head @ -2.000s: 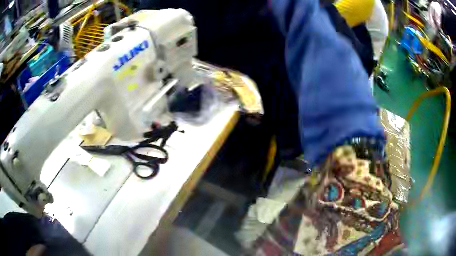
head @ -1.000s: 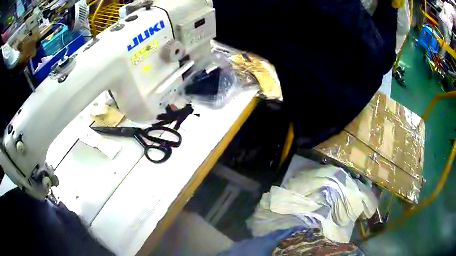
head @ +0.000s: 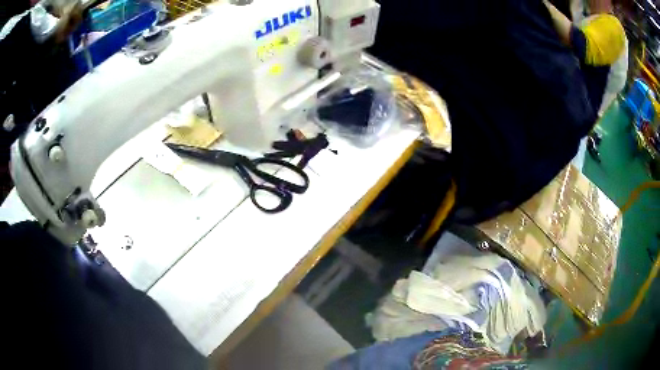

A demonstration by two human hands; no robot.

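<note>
A white sewing machine with blue "JUKI" lettering stands across the white table. Dark navy cloth covers the table's left side, up to the needle end of the machine. Large black shears lie on the table right of the needle end, with small black pieces beside their handles. Neither of my hands is in view. A blue sleeve and a patterned cuff show at the bottom edge, cut off.
A clear plastic bag with dark contents lies behind the shears. A tan card lies near the blades. Pale cloth pieces and a taped carton lie to the right. A large dark mass stands beyond the table.
The blue-sleeved arm that reached across the right side has dropped to the bottom edge. The view has shifted, so machine and shears now sit further right.
</note>
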